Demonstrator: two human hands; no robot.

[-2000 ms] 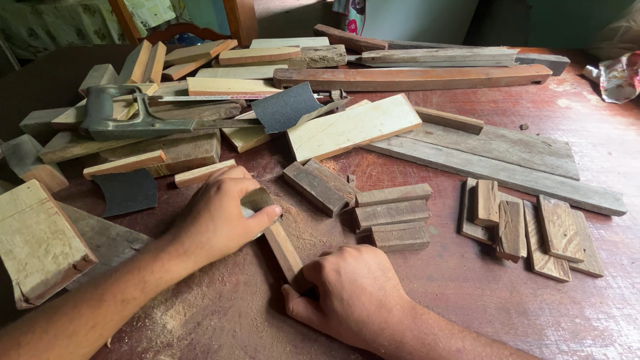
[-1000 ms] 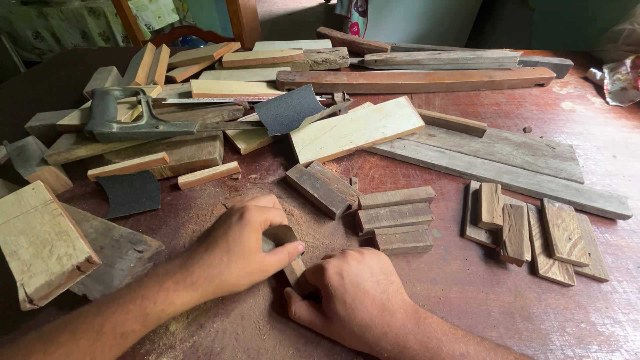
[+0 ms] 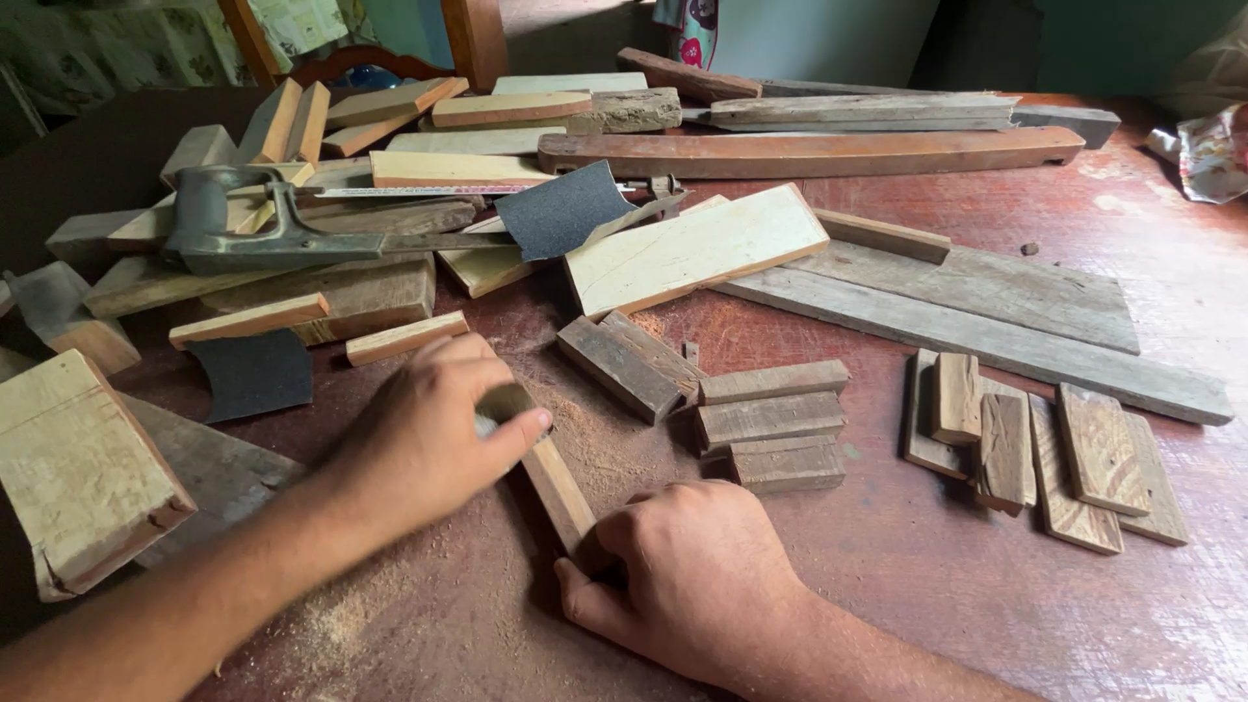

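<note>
A narrow wooden strip lies slanting on the reddish wooden table between my hands. My right hand grips its near end, thumb and curled fingers around it. Over the far end my left hand is curled around a piece of bent sandpaper, pressed to the strip; the palm side is hidden. Fine sawdust lies around the strip. Just right of it are short dark wood blocks, several in a group. A dark sandpaper sheet rests left of my left hand.
A hacksaw lies on piled boards at the back left, beside another sandpaper sheet. Long grey planks stretch to the right. Small wood pieces are grouped at the right, and a thick pale block stands at the left edge.
My left hand has moved along the strip, toward my right hand and then back to the far end. My right hand has kept its hold on the near end.
</note>
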